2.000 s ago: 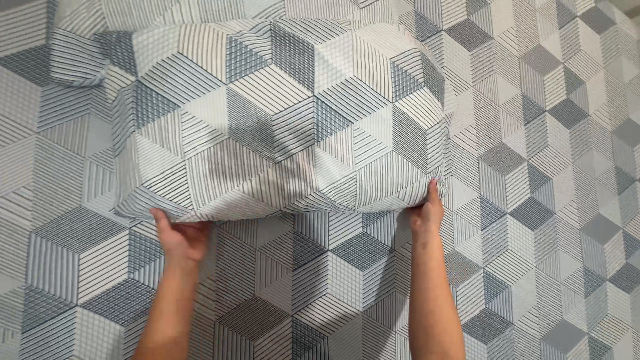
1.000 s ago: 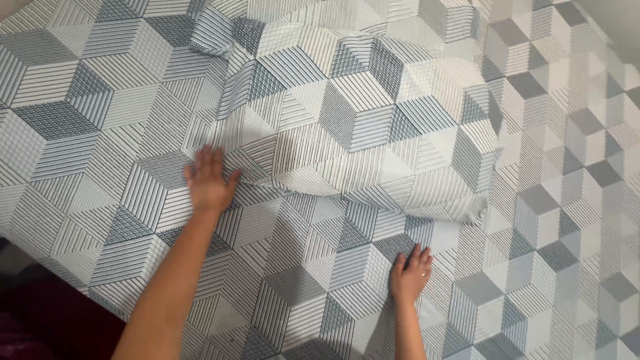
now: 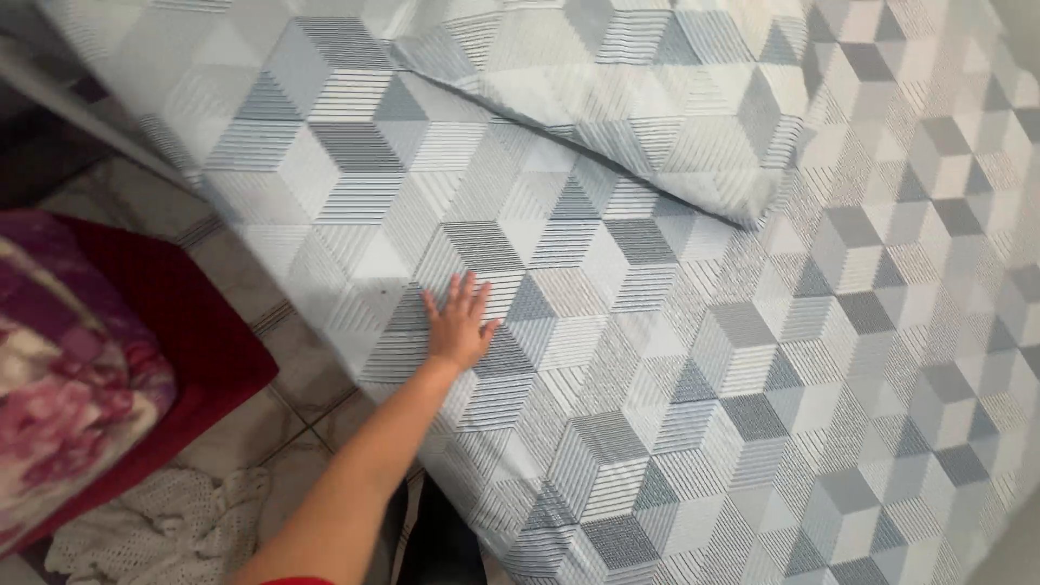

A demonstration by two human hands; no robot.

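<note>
My left hand (image 3: 460, 323) lies palm down with its fingers spread on a fitted-looking bed sheet (image 3: 735, 357) printed with grey, blue and white cubes. Nothing is held in it. A pillow (image 3: 650, 106) in a cover of the same pattern rests on the bed beyond the hand, cut off by the top of the view. Its near edge slants down to the right, apart from my fingers. My right hand is out of the picture.
Left of the bed stands a dark red upholstered seat (image 3: 219, 349) with a floral fabric item (image 3: 73, 390) on it. A white knitted cloth (image 3: 162, 528) lies low at the left, by the tiled floor (image 3: 280, 435). A pale wall borders the right.
My hands held the pillow's near corners two seconds ago, then let go and rested on the sheet. The right hand has since left the view, which has shifted toward the bed's left edge.
</note>
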